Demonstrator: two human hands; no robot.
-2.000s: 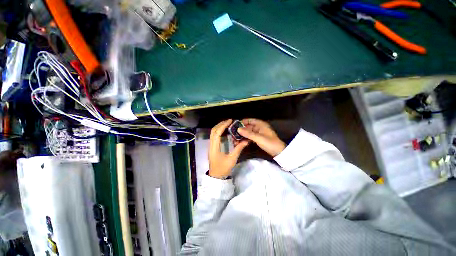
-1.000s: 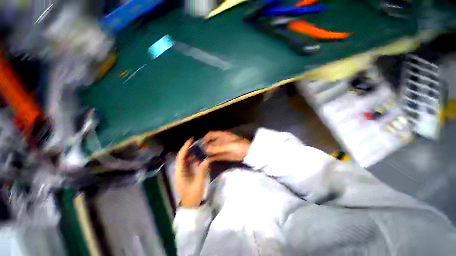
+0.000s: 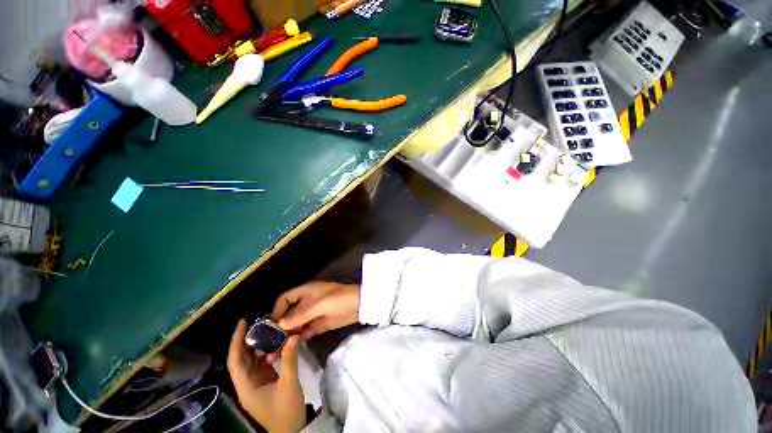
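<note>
A small dark square watch body (image 3: 267, 337) with a shiny rim is held over the lap, just below the bench edge. My left hand (image 3: 264, 380) holds it from the left and below, with fingers and thumb around it. My right hand (image 3: 320, 308) touches its upper right side with the fingertips. The part of the watch under my fingers is hidden. Thin silver tweezers (image 3: 207, 185) lie on the green mat, with their tips at a light blue square (image 3: 127, 194).
Pliers with orange handles (image 3: 368, 103) and a black slim tool (image 3: 317, 125) lie on the green bench (image 3: 169, 262). A white charging cable (image 3: 127, 416) crosses the near left bench edge. White parts trays (image 3: 542, 221) stand right of the bench, beyond my right sleeve.
The view has swung to the right, so the bench slants and more trays and floor show. Both hands appear lower left in the picture, still on the watch body, whose dark face now shows more.
</note>
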